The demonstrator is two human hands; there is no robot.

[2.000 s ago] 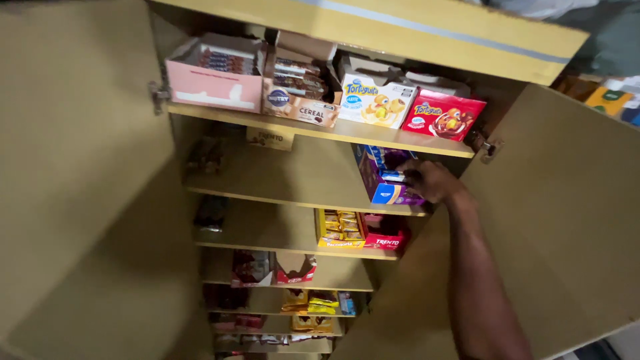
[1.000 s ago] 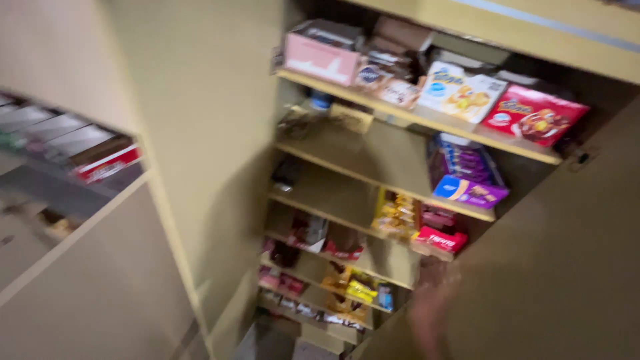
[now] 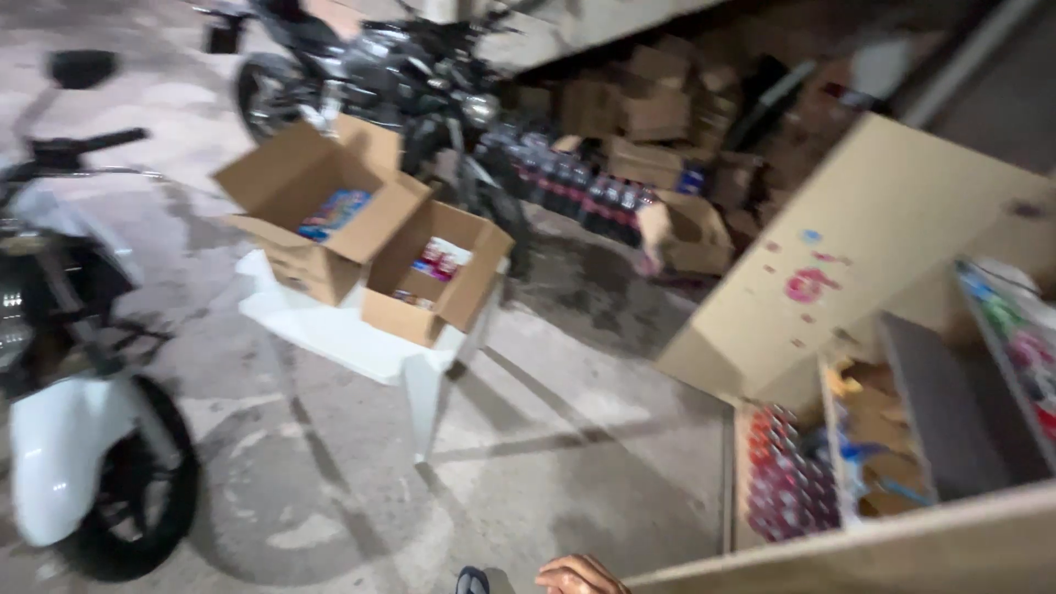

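At the bottom edge, my right hand (image 3: 580, 573) shows only in part, its fingers close together and bent; whether it holds anything is hidden. It is near the light wooden edge of a cabinet door (image 3: 833, 540). My left hand is out of view. Farther forward, a white plastic table (image 3: 355, 351) bears two open cardboard boxes. The left box (image 3: 285, 169) holds blue packages (image 3: 334, 214); the right box (image 3: 400, 318) holds red, white and purple packages (image 3: 441, 260).
A white-fendered motorcycle (image 3: 49, 462) stands at left, a dark one (image 3: 388, 74) behind the table. Dark bottles (image 3: 577, 186) and cardboard boxes (image 3: 660, 99) lie beyond. At right, an open cabinet (image 3: 949, 404) holds red-capped bottles (image 3: 784, 478). A sandalled foot (image 3: 472, 580) is at the bottom.
The view has swung from the snack shelves to the table and motorcycles. Two seconds ago my right hand was at a blue and purple box on a shelf; that box is out of view now.
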